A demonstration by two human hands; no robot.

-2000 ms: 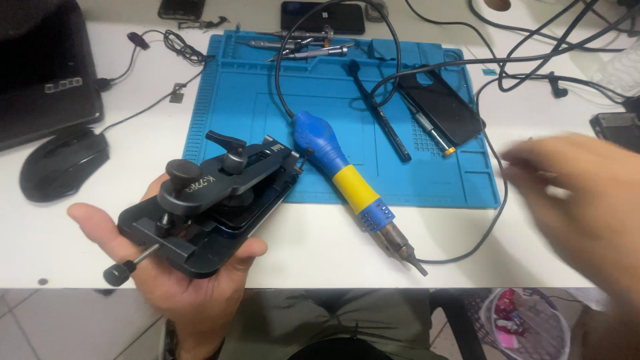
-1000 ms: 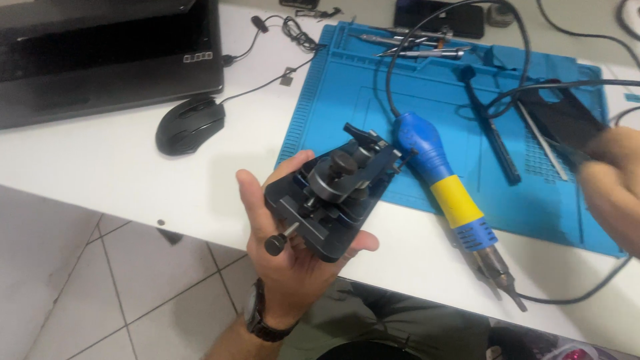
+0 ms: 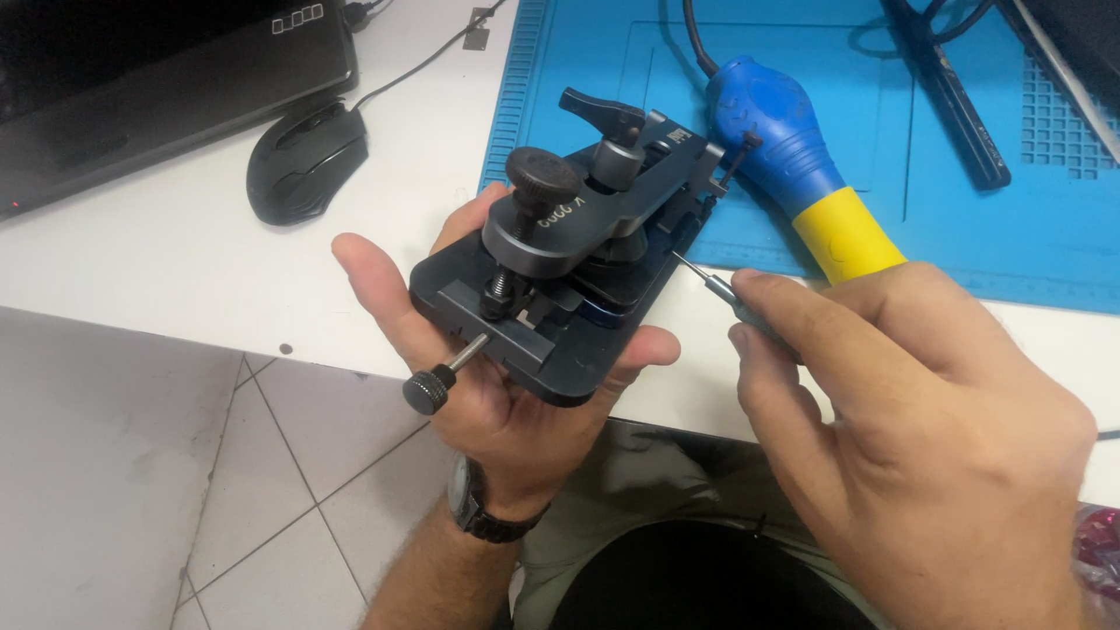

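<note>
My left hand (image 3: 525,411) supports a black metal clamping fixture (image 3: 560,227) from below, palm up, with the thumb and fingertips showing at its sides. The fixture has knurled knobs and a lever, and a dark phone-like device (image 3: 612,306) is clamped in it, mostly covered by the arm. Between thumb and index finger, my right hand (image 3: 910,411) holds a thin metal screwdriver-like tool (image 3: 739,306). Its fine tip points at the right side edge of the fixture; whether it touches cannot be told. Behind my right hand lies a blue and yellow hot-air handpiece (image 3: 779,140), its nozzle hidden.
A blue silicone work mat (image 3: 595,79) lies on the white table (image 3: 420,201). On it are a black pen-shaped tool (image 3: 962,122) and a dark flat object (image 3: 1085,44) at the right. A black laptop (image 3: 157,87) and a wired mouse (image 3: 308,162) stand on the left.
Two seconds ago my right hand was blurred, with no tool visible; one second ago it was over the mat's right side. Now it is beside the fixture, holding the thin tool. The view has shifted closer.
</note>
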